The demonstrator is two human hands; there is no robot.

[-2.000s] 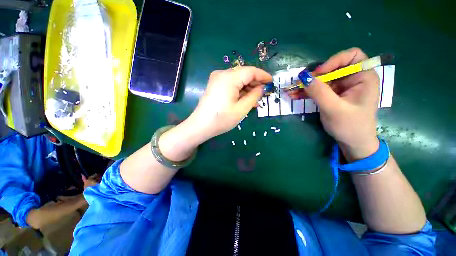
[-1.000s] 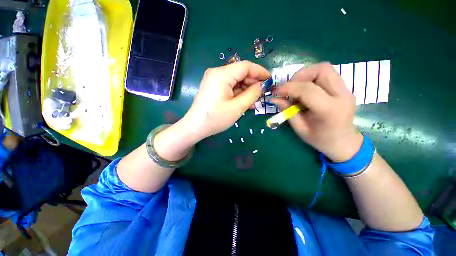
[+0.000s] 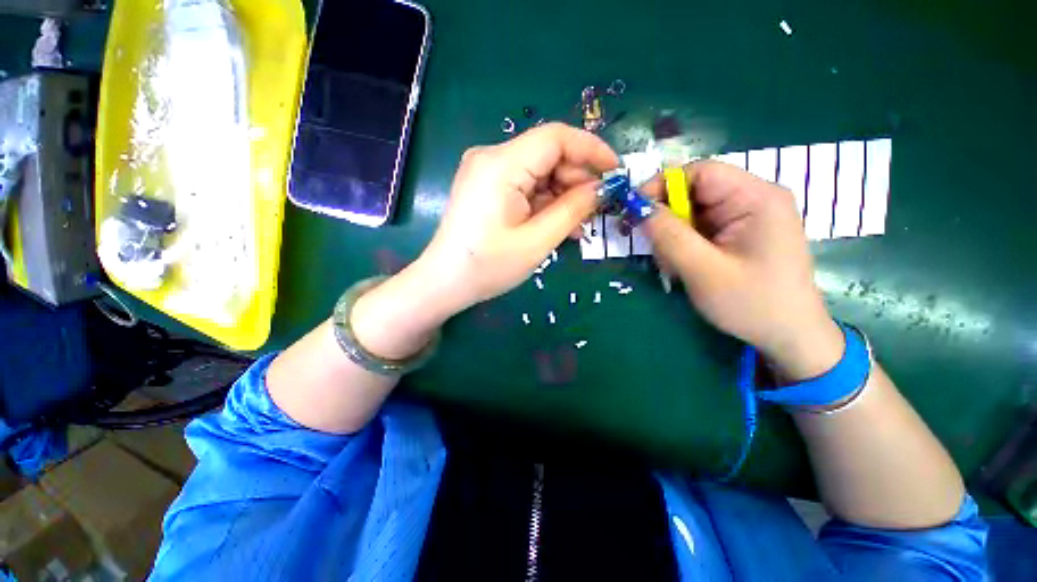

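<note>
My left hand point(image 3: 512, 210) pinches a very small part between thumb and forefinger; the fingertips mostly hide it. My right hand point(image 3: 739, 244) meets it fingertip to fingertip and holds the yellow-handled tool point(image 3: 678, 193), which stands nearly upright in the picture, its thin end pointing down towards me. The white strip point(image 3: 821, 188) with dark cross lines lies under and to the right of the hands. Tiny white pieces point(image 3: 574, 298) lie loose below the hands. A small wired component point(image 3: 591, 109) lies above them; another beside it is partly hidden by my left hand.
A yellow tray point(image 3: 268, 227) with pale packing point(image 3: 210, 102) and a dark and silver lump point(image 3: 142, 233) is at the left. A smartphone point(image 3: 358, 108) lies beside it. A grey metal box point(image 3: 55, 188) stands further left. A blue cord point(image 3: 747, 426) hangs from my right wrist band.
The tool has swung from pointing left, with its rear end up right, to nearly upright in my right hand. My left hand stays in about the same place. The person at lower left is gone from view.
</note>
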